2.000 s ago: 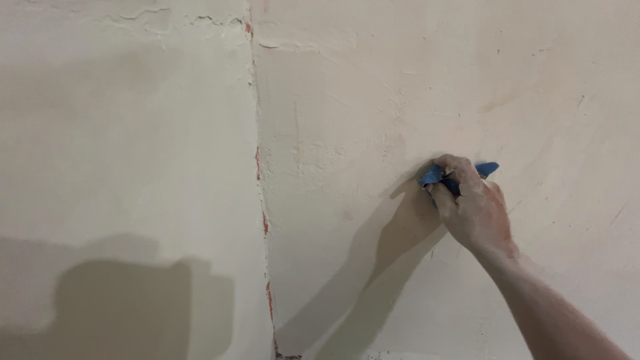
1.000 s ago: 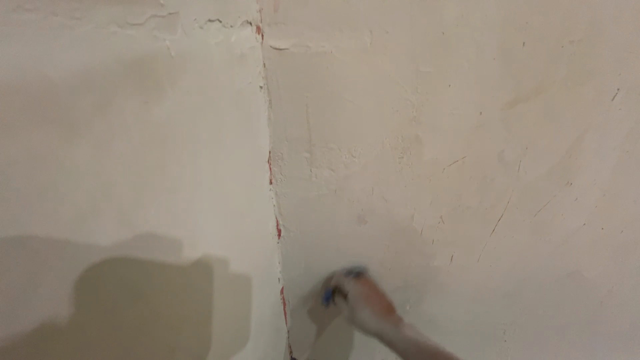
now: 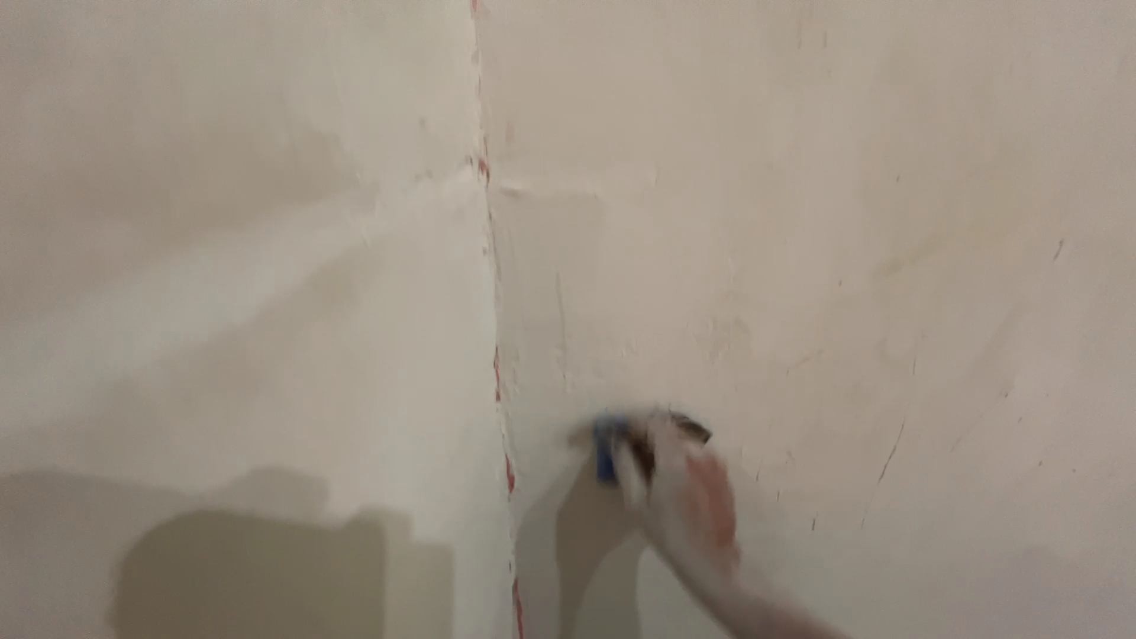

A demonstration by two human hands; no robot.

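My right hand point(image 3: 683, 497), blurred by motion, reaches up from the lower right of the head view. Its fingers are closed around a small blue object point(image 3: 609, 448), perhaps a piece of sandpaper or a pad; the blur hides its exact kind. A dark edge shows at the far side of the fingers. The hand and object are at the pale plastered wall point(image 3: 754, 266), a little right of the corner seam point(image 3: 497, 373). My left hand is out of view.
Reddish chips and rough edges run down the corner seam. Left of it stands another pale wall point(image 3: 266, 382) with shadows low down. A raised plaster ridge point(image 3: 550, 188) and several dark scratches point(image 3: 892, 453) mark the right wall.
Two seconds ago my right hand was farther right on the wall; it then moved down and left towards the corner, and now is a little higher again. The blue object stayed in it.
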